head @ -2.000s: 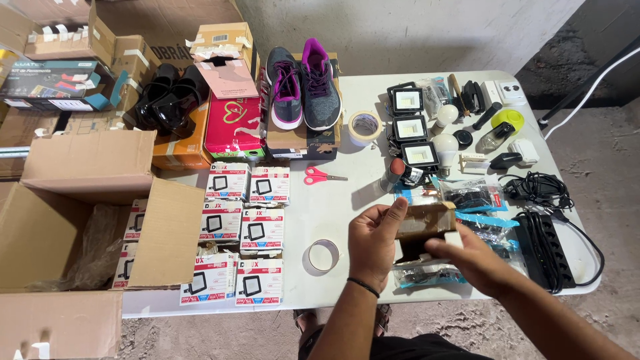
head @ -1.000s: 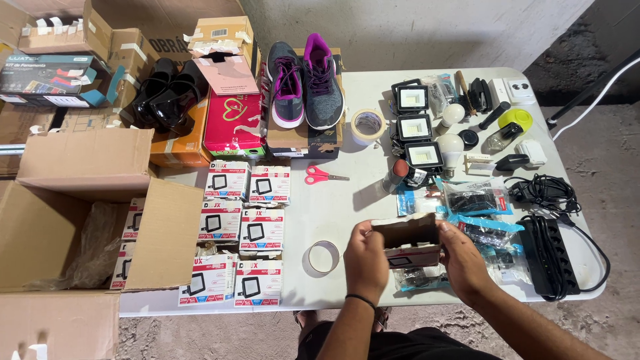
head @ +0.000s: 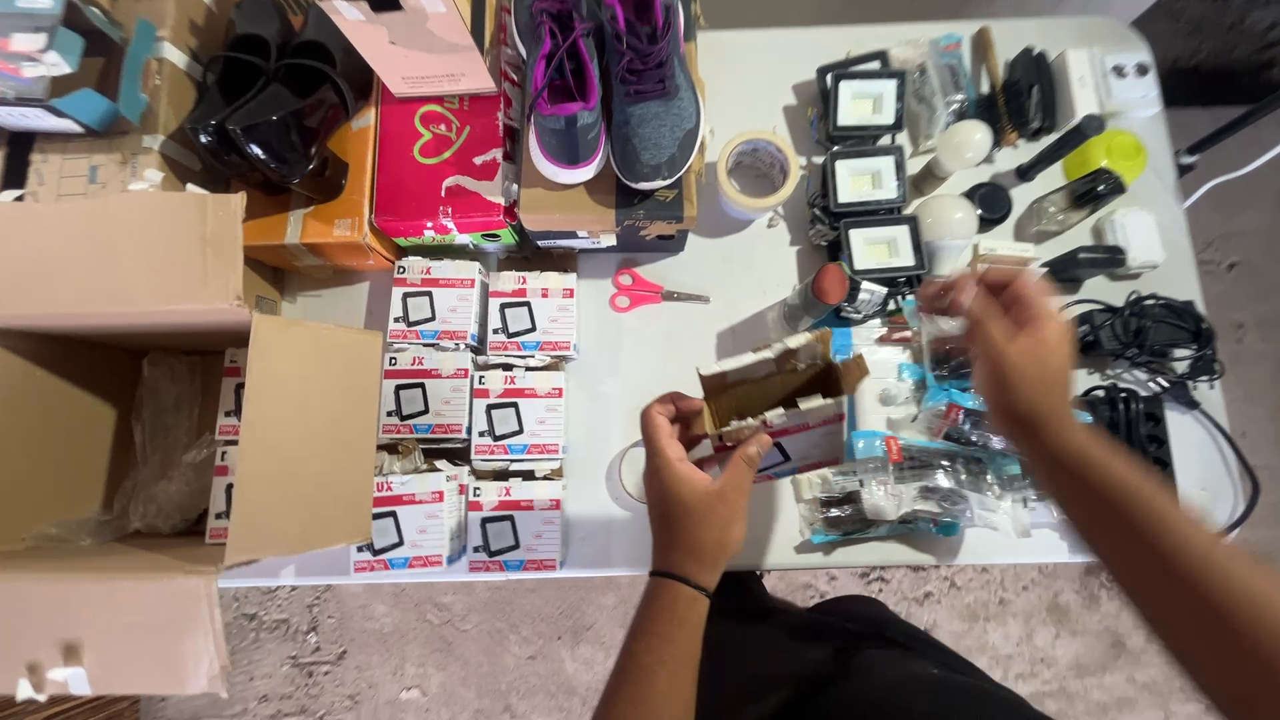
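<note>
My left hand (head: 700, 480) holds a small floodlight carton (head: 800, 440) by its left end; its top is open and its inside looks empty. Away from the carton, my right hand (head: 1015, 340) is blurred over the bagged items, just below a white LED bulb (head: 945, 225); whether its fingers touch anything cannot be told. Three black LED floodlights (head: 868, 180) lie in a column beyond the carton. Near them a clear bottle with a reddish cap (head: 810, 300) leans. Several matching floodlight cartons (head: 515, 420) stand in two columns to the left.
A large open cardboard box (head: 300, 440) is at the left. Red-handled scissors (head: 655, 292) and masking tape (head: 757, 175) lie mid-table. Sneakers (head: 655, 110) rest on a shoebox at the back. Plastic-bagged items (head: 900, 490), black cables (head: 1150, 335) and a power strip (head: 1135, 430) occupy the right.
My right hand has let go of the carton and moved up and right, over the bagged items. My left hand still holds the carton. The view has shifted closer.
</note>
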